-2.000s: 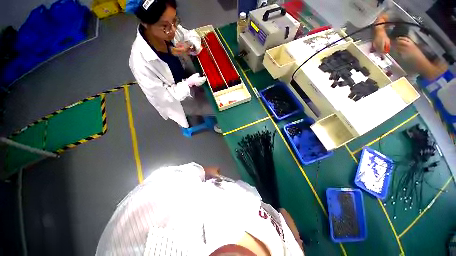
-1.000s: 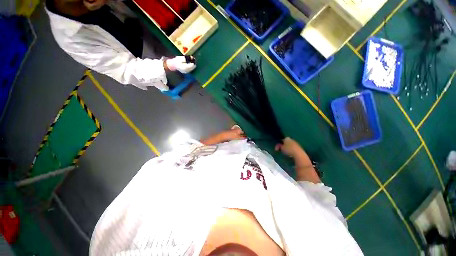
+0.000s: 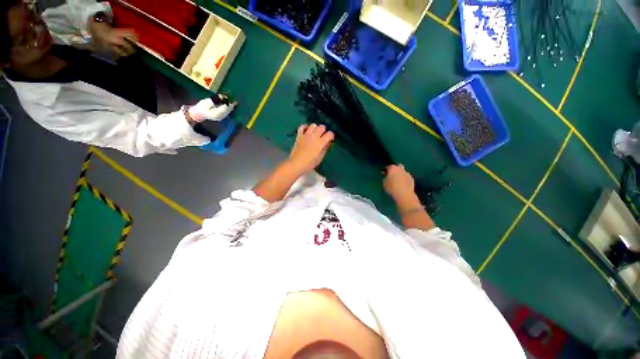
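Observation:
A sheaf of thin black cables (image 3: 347,116) lies slantwise on the green mat in front of me, its tips fanned out at the upper left. My right hand (image 3: 398,184) is closed around the lower part of the bundle, and its dark other ends stick out to the right of the hand. My left hand (image 3: 312,146) is at the left edge of the fanned part, palm down with bent fingers. Whether it grips any strands cannot be made out.
Blue bins with small parts (image 3: 469,120) stand beyond the bundle. A cream tray with red contents (image 3: 217,56) is at upper left, beside a seated person in white (image 3: 91,112). More thin cables (image 3: 551,31) lie at upper right. Another cream tray (image 3: 605,221) is at the right.
My left hand has moved from near my body up to the fanned part of the bundle. My right hand stays on the bundle. The view has shifted, so the bins sit further left and higher.

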